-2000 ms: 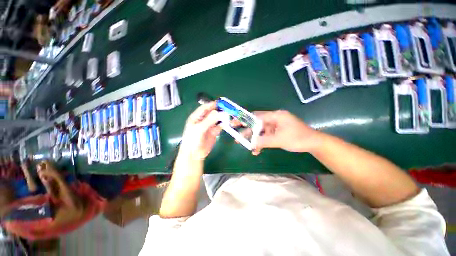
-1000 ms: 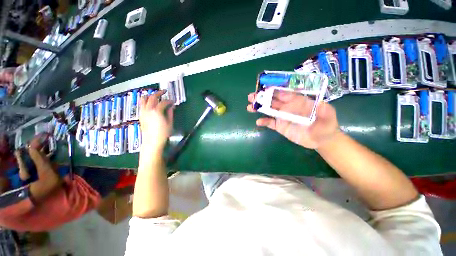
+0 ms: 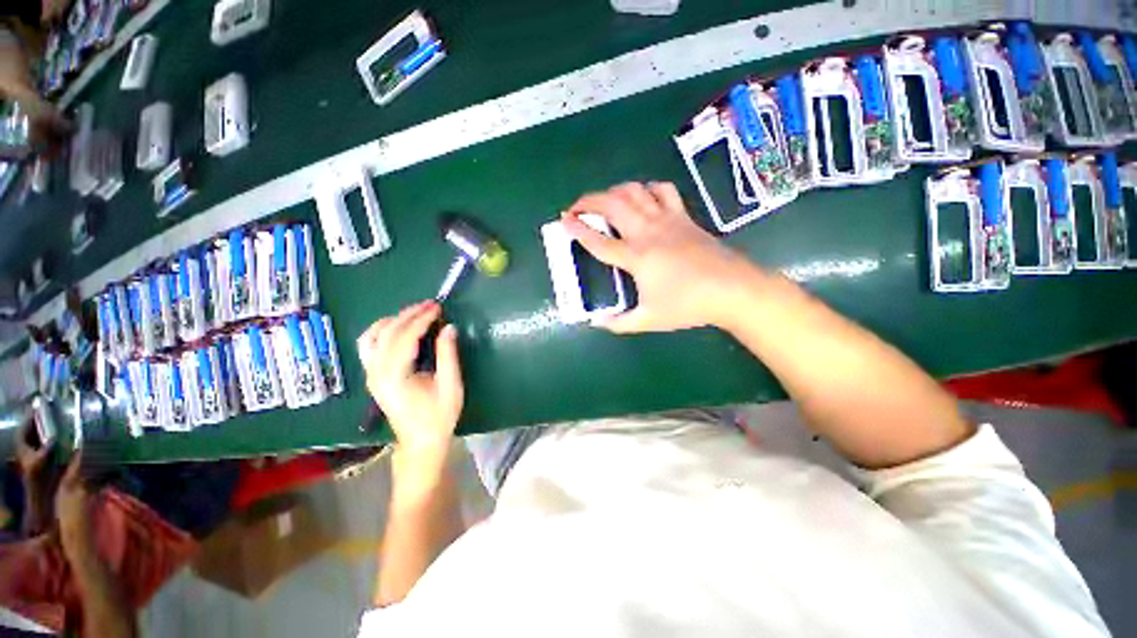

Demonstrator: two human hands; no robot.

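A white closed housing (image 3: 570, 277) with a dark window lies on the green bench in front of me. My right hand (image 3: 667, 262) grips it from its right side, with fingers over its top end. A mallet (image 3: 450, 284) with a yellow-green face lies left of it, head pointing away from me. My left hand (image 3: 418, 374) is around its dark handle; the palm side is hidden, but the fingers close on it. A white front cover (image 3: 353, 218) lies on the bench beyond my left hand.
Loaded housing halves stand in overlapping rows at the left (image 3: 206, 299) and right (image 3: 966, 231). A pale metal strip (image 3: 536, 110) crosses behind, with more housings beyond. Another person's arm (image 3: 85, 536) shows at lower left, near a cardboard box (image 3: 264, 546).
The housing half has gone from my raised right palm down onto the bench and now looks closed. My left hand has moved from the covers to the mallet handle.
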